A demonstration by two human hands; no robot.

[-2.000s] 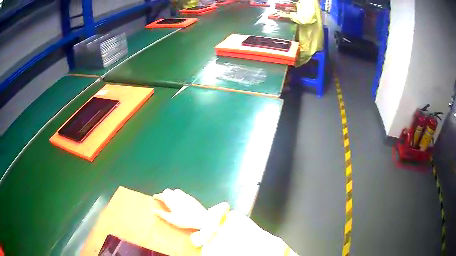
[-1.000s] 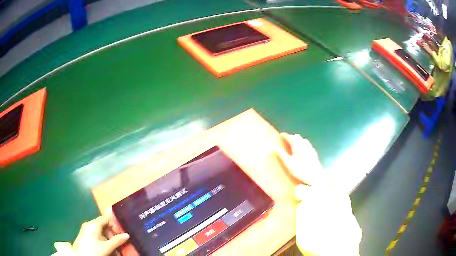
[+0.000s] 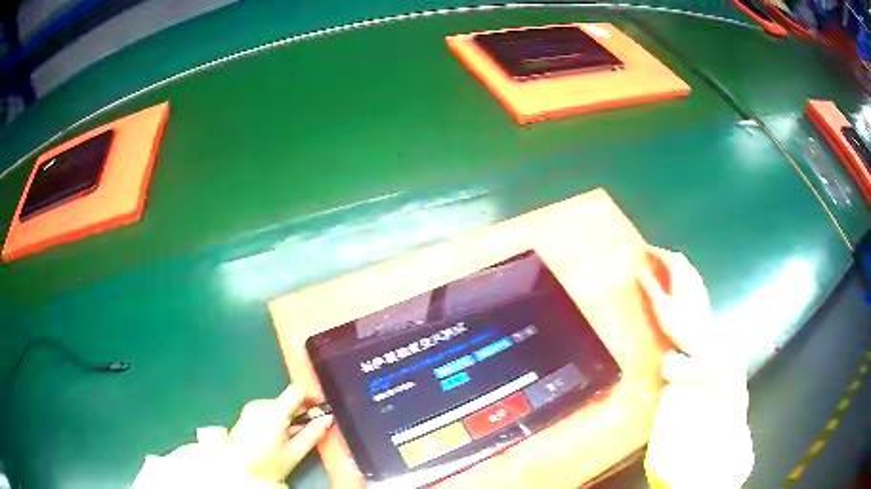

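A black tablet [image 3: 477, 358] lies on an orange foam pad [image 3: 597, 229] in front of me. Its lit screen shows Chinese text, blue highlights and yellow, red and grey blocks. My left hand [image 3: 272, 435] is at the tablet's left short edge, with thumb and fingertips closed on a small dark piece, perhaps a plug; whether it is in the tablet I cannot tell. My right hand [image 3: 680, 301] rests at the pad's right edge, fingers bent, touching no tablet; nothing shows in it.
A thin black cable with a metal-tipped plug [image 3: 116, 367] lies on the green bench [image 3: 286, 143] at left. Other tablets lie on orange pads at far left [image 3: 153, 143], at the back [image 3: 659, 81] and at the right edge. A grey aisle with yellow-black tape [image 3: 829, 430] is at lower right.
The view has turned left, so the pad and tablet sit further right. More of the cable at left shows. The left fingertips have closed on the small dark piece at the tablet's edge.
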